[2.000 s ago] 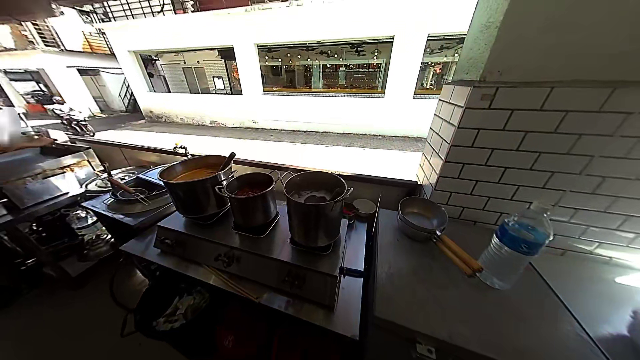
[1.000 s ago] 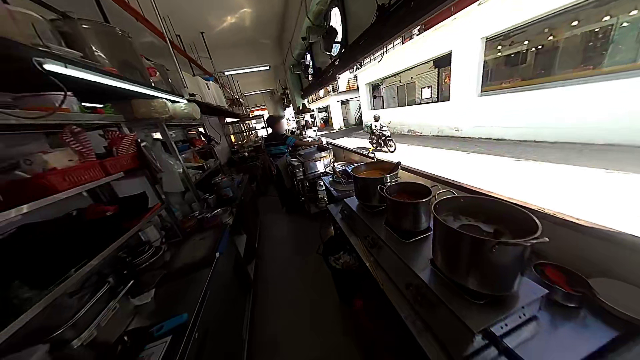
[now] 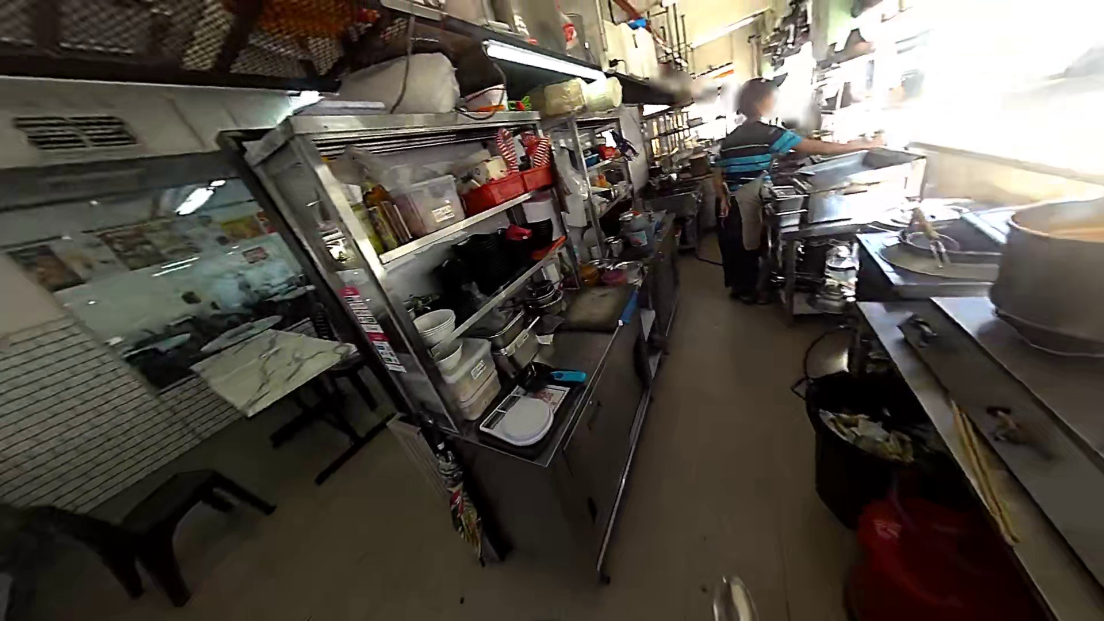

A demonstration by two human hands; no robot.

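Observation:
Neither my left hand nor my right hand shows in the head view. A shiny rounded metal object (image 3: 734,599), too cut off to name, pokes in at the bottom edge. To the right, a large metal pot (image 3: 1054,274) of orange liquid stands on the steel stove (image 3: 1018,345). Long wooden chopsticks (image 3: 983,470) lie along the stove's front ledge. On the left, a white kitchen scale (image 3: 523,419) rests on a steel counter, with a blue-handled utensil (image 3: 567,377) behind it.
A black bin (image 3: 862,457) with waste and a red container (image 3: 940,552) stand below the stove. A floor aisle (image 3: 733,414) runs between the counters. Farther along, a person (image 3: 752,190) stands at a steel station. A stool (image 3: 185,509) is at lower left.
The view has swung far left, from the stove and window to the aisle and shelves. The person down the aisle now has an arm stretched over the steel station.

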